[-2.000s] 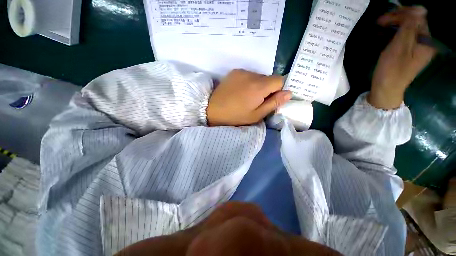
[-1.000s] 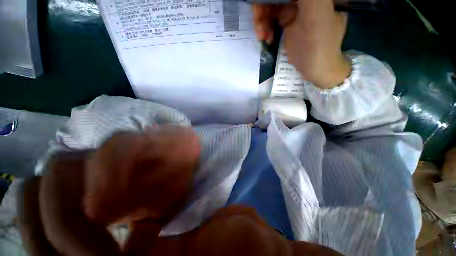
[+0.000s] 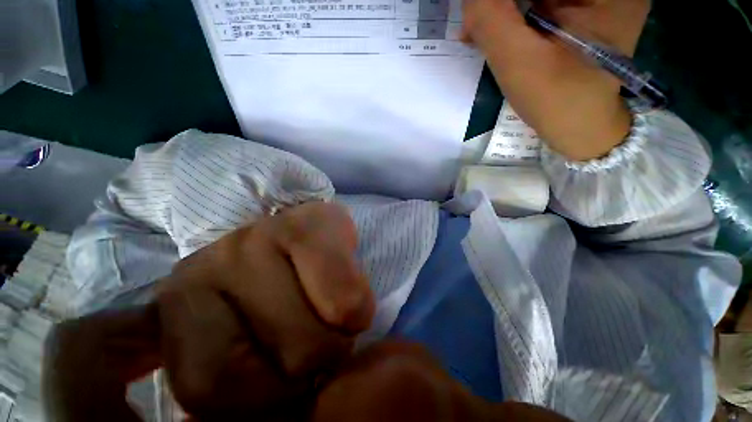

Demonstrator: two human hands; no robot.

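Observation:
The paper form [image 3: 346,107] lies on the dark green bench, printed at the top and blank below. My right hand [image 3: 561,74] is over the form's upper right edge, with a pen [image 3: 595,53] held in it. The label strip [image 3: 515,136] shows partly under my right wrist, its upper part hidden. The coiled label roll [image 3: 505,189] sits by my waist. My left hand [image 3: 264,297] is raised close to the camera, fingers curled, large and dark. Whether it holds anything is hidden.
A white-grey box or tray [image 3: 49,45] is at the upper left, cut off by the picture's edge. Yellow-black floor tape [image 3: 21,222] shows at far left. Brown cardboard [image 3: 736,363] is at the lower right edge.
My left hand has let go of the label strip and risen towards the camera. My right hand has moved left with the pen, over the strip and the form's edge.

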